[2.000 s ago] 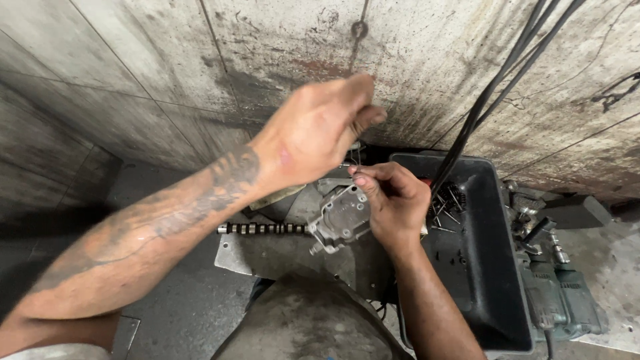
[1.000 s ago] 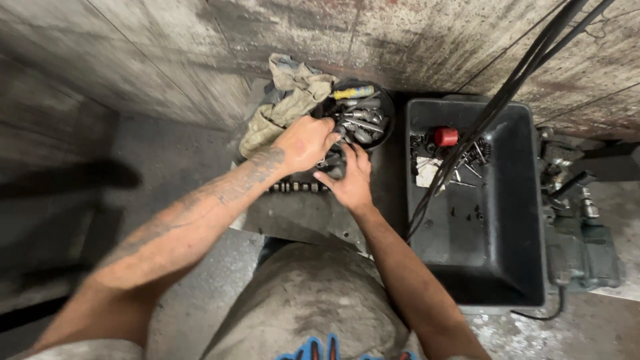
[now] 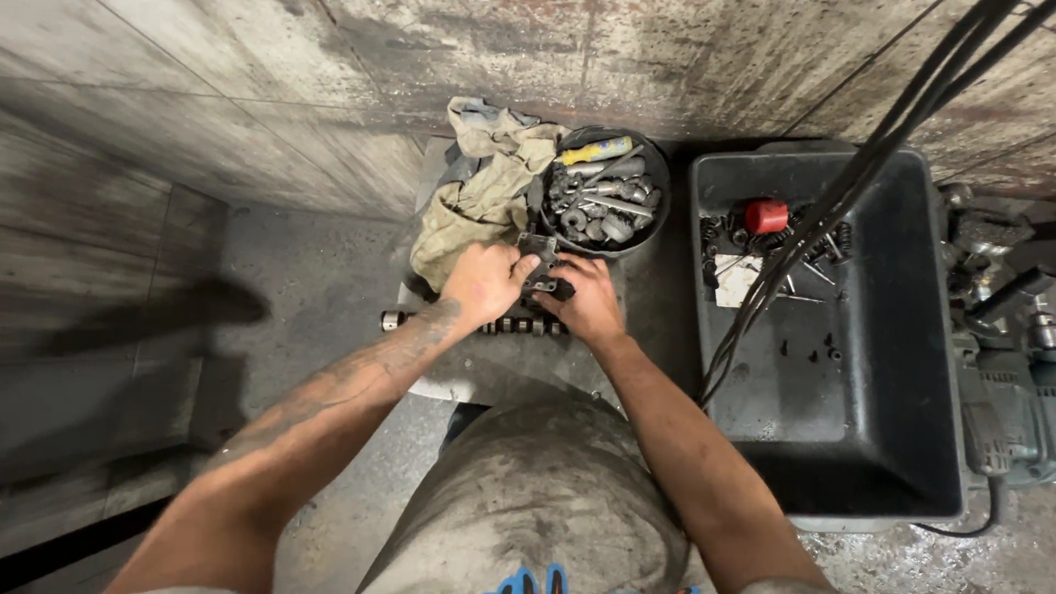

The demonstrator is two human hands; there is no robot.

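My left hand (image 3: 488, 285) and my right hand (image 3: 587, 299) hold a small metal housing (image 3: 538, 247) between them, the left with its thumb on top, the right with fingers at its side. Some fingertips are hidden behind the part. Just below lies a camshaft (image 3: 520, 326), crossing a metal work surface (image 3: 503, 371) and partly covered by my left forearm. Touching or close behind the left hand is a crumpled tan cloth (image 3: 470, 223). A round black bucket (image 3: 664, 202) of metal parts and tools stands behind the right hand, a yellow-handled screwdriver (image 3: 596, 150) on top.
To the right stands a large black plastic tray (image 3: 912, 330) with springs, valves, small bolts and a red cylindrical piece (image 3: 766, 216). Black cables (image 3: 825, 206) hang across it. Green power tools (image 3: 1002, 396) lie beyond its right side. A stained wall (image 3: 660, 66) rises behind the work surface.
The metal housing, held up near my right hand two seconds ago, is now low beside the bucket. My left hand has come down from above it onto the part. The view has shifted.
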